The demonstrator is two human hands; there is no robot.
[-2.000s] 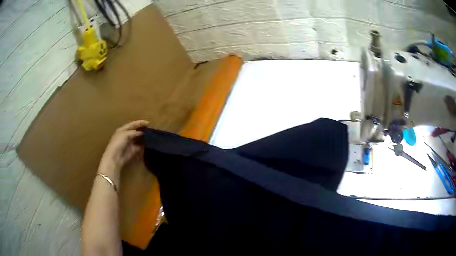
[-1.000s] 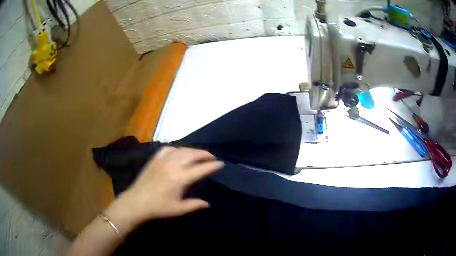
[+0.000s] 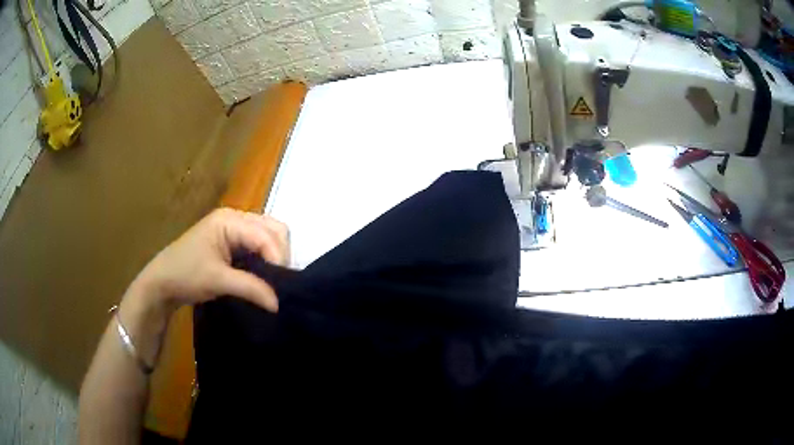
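Observation:
A large black garment piece (image 3: 418,252) lies over the front of the white table, and one corner reaches right to the presser foot area (image 3: 541,217). My left hand (image 3: 213,265) pinches the cloth near its left end, between thumb and fingers, beside the orange-edged cardboard. The greyer strip is not visible now. The white sewing machine (image 3: 644,96) stands at the right, its needle area lit, with no cloth seen under the foot. My right hand is not in view.
Brown cardboard (image 3: 104,209) stands at the left, below a yellow plug (image 3: 59,117). Right of the needle lie light-blue snips (image 3: 714,239), red-handled scissors (image 3: 762,265), a thin dark tool (image 3: 640,211) and a light-blue disc (image 3: 620,169). A white brick wall (image 3: 366,39) is behind.
The view has swung right, showing more of the machine. My left hand released the raised cloth end, passed over the cloth and grips it again. The greyer strip has gone from sight.

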